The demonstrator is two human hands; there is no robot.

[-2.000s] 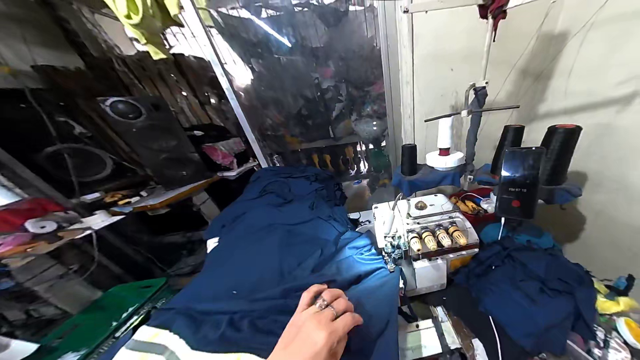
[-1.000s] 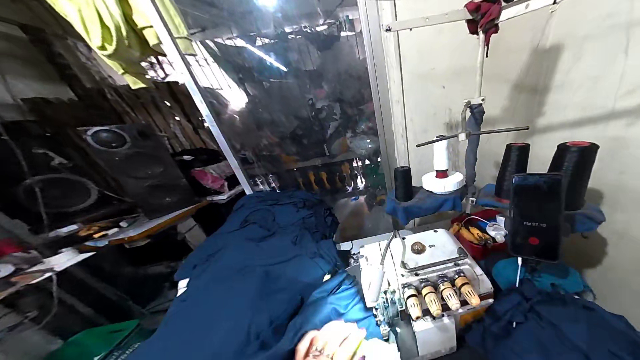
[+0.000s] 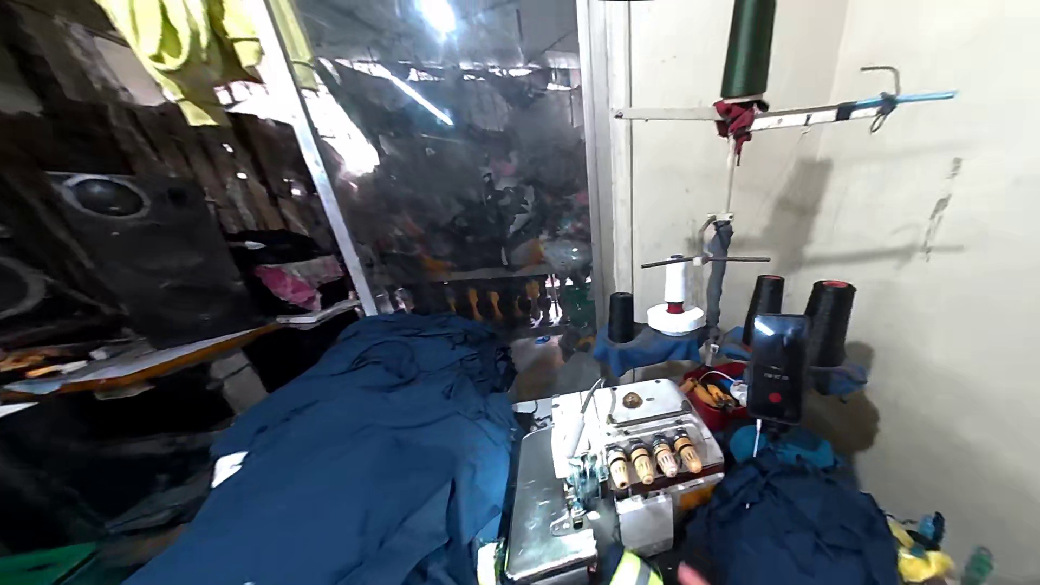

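At the bottom edge, a small blurred part of what looks like my right hand [image 3: 691, 575] shows, close to a dark cloth piece with a yellow-and-silver reflective strip [image 3: 635, 569]. Whether it grips the cloth cannot be told. My left hand is out of view. An overlock sewing machine [image 3: 540, 504] with several tension knobs [image 3: 642, 465] stands just above the strip. A large heap of navy blue fabric [image 3: 366, 455] lies left of the machine, and a pale strip shows at its lower right edge.
Right of the machine lies more dark blue cloth [image 3: 792, 524] below a phone [image 3: 778, 370] on a holder. Behind stand black thread cones [image 3: 830, 321], a white cone [image 3: 675, 284] and a red container [image 3: 719, 418]. A speaker [image 3: 154, 252] is at the left, a green crate [image 3: 49, 565] at lower left.
The hand seen on the blue fabric in both earlier frames is gone from there. A reflective strip now shows in front of the machine. The view has tilted up.
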